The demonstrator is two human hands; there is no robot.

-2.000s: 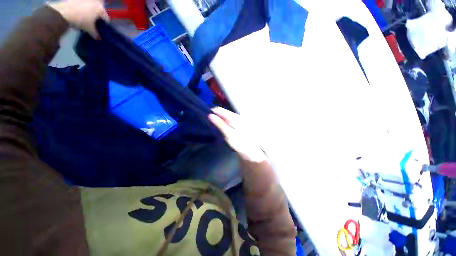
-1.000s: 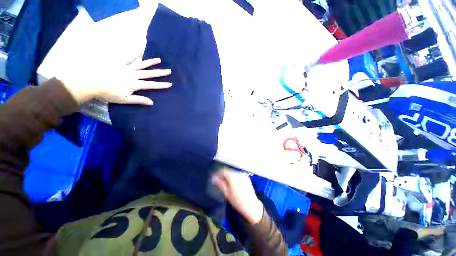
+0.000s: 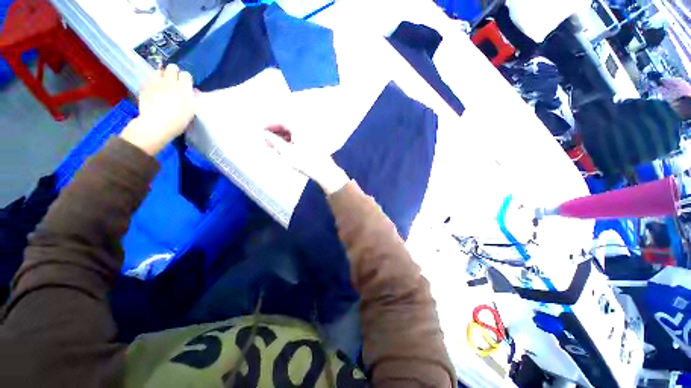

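A dark navy garment panel (image 3: 390, 151) lies on the white table and runs under my right forearm down over my lap. My left hand (image 3: 168, 106) is at the table's near edge, its fingers curled against navy and lighter blue cloth pieces (image 3: 303, 49); whether it grips them is unclear. My right hand (image 3: 303, 159) is over the white table, left of the panel, its fingers partly curled. It is washed out by glare and no cloth shows in it.
The white sewing machine (image 3: 598, 318) stands right, with red and yellow snips (image 3: 485, 330) beside it. A narrow navy piece (image 3: 428, 61) lies farther back. Blue bins (image 3: 151, 220) are below the table edge. A red stool (image 3: 60, 57) stands upper left; a pink cone (image 3: 625, 201) is right.
The navy panel, stretched between both hands two seconds ago, now lies on the table. My left hand has left the panel for the other cloth pieces; my right hand has moved up from my lap.
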